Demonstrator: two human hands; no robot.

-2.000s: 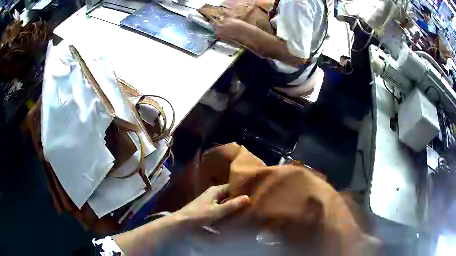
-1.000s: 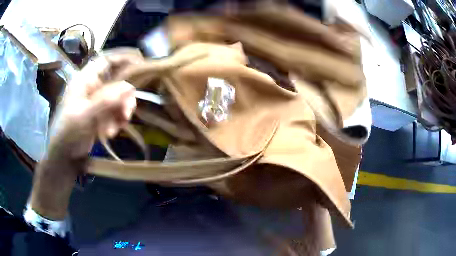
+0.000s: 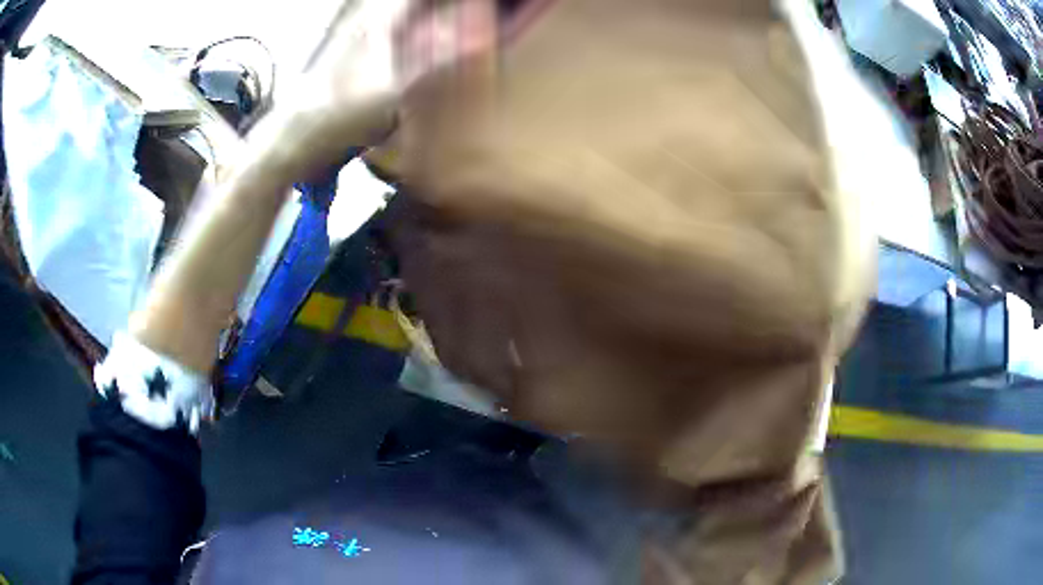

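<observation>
A large brown bag piece (image 3: 652,149) fills the middle and right of the view, raised and strongly blurred. Its lower part is darker and hangs in folds. My left hand (image 3: 446,40) is at the top, blurred, with its fingers on the upper left edge of the bag piece. The forearm rises from the lower left, with a white star-patterned cuff at the wrist. I cannot make out my right hand; the bag piece may hide it. A brown folded part (image 3: 749,531) also shows at the lower right.
White sheets with brown pieces (image 3: 80,194) stand at the left, by a white table. A blue bin or panel (image 3: 280,286) is beside my left forearm. Brown loops (image 3: 1006,189) hang at the far right. Yellow lines (image 3: 938,429) cross the grey floor.
My left hand has moved up and to the right. The bag piece has been raised and spread; its handle and shiny wrapped patch no longer show. The blue panel is now uncovered.
</observation>
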